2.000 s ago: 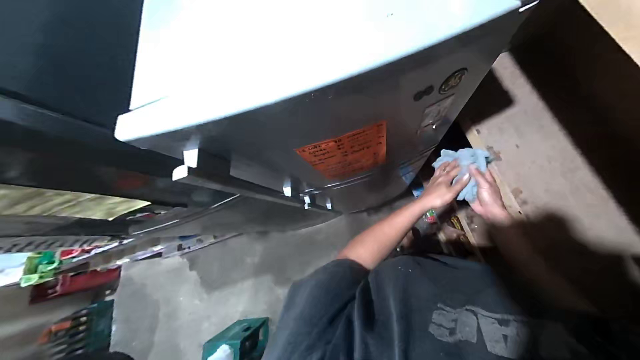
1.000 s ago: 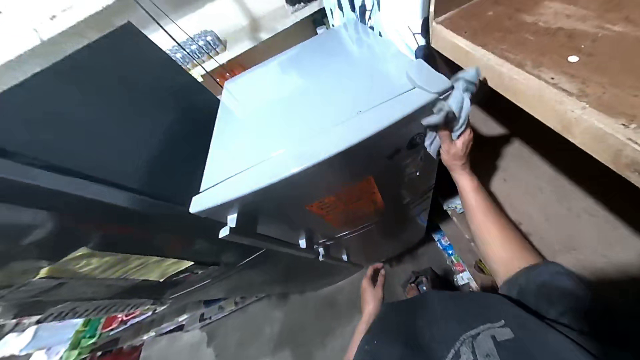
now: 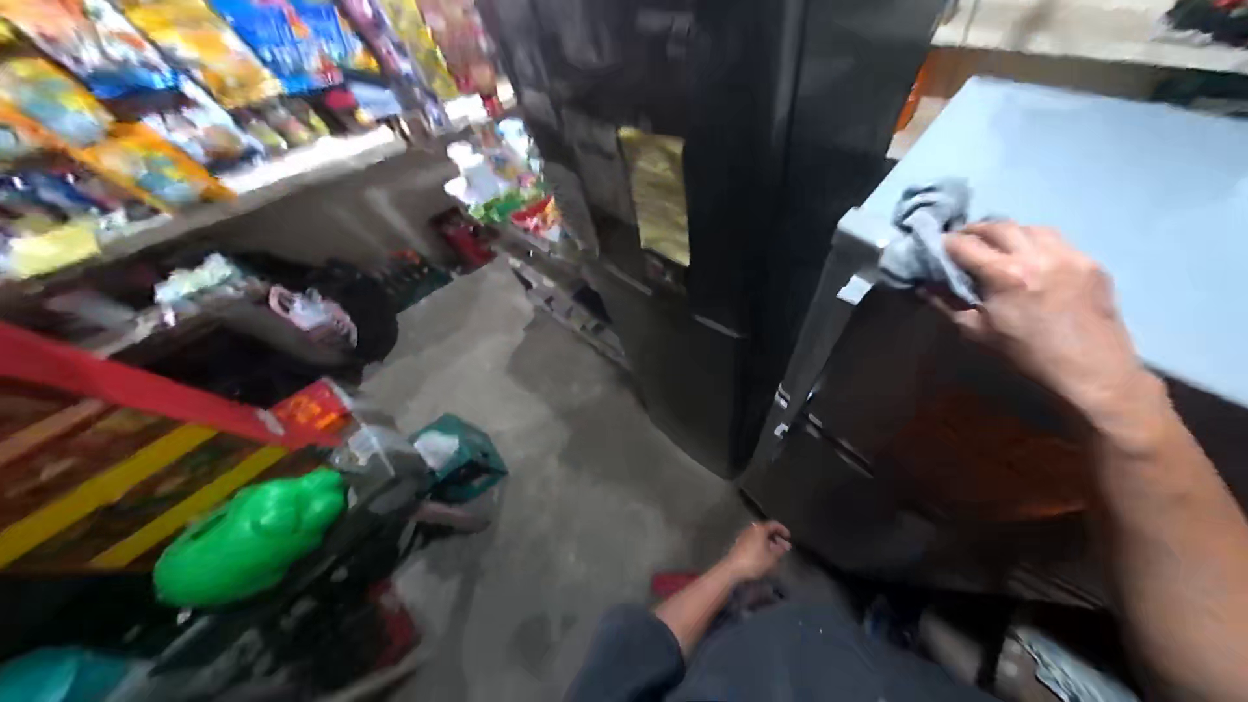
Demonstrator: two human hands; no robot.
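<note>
My right hand [image 3: 1038, 292] grips a crumpled grey-blue cloth [image 3: 926, 239] at the near left corner of the pale top of a refrigerator [image 3: 1102, 185]. The cloth lies over the top's front edge, beside a small white piece on the door edge. Below, my left hand [image 3: 759, 549] hangs low by the refrigerator's dark front, its fingers loosely curled; whether it holds anything cannot be told. An orange paper [image 3: 985, 458] on that front is dim and blurred.
A tall dark refrigerator [image 3: 673, 234] bearing a yellowish paper stands beside the pale-topped one. At left are shelves of colourful packets [image 3: 156, 146], a green plastic bag [image 3: 253, 536], a teal crate [image 3: 468, 458] and a red-edged rack [image 3: 127, 390]. Grey floor [image 3: 556, 448] runs between.
Two seconds ago both hands were at the cloth; a second ago only my right hand held it, at the top's other front corner. Now it is at the left corner. The view has swung left.
</note>
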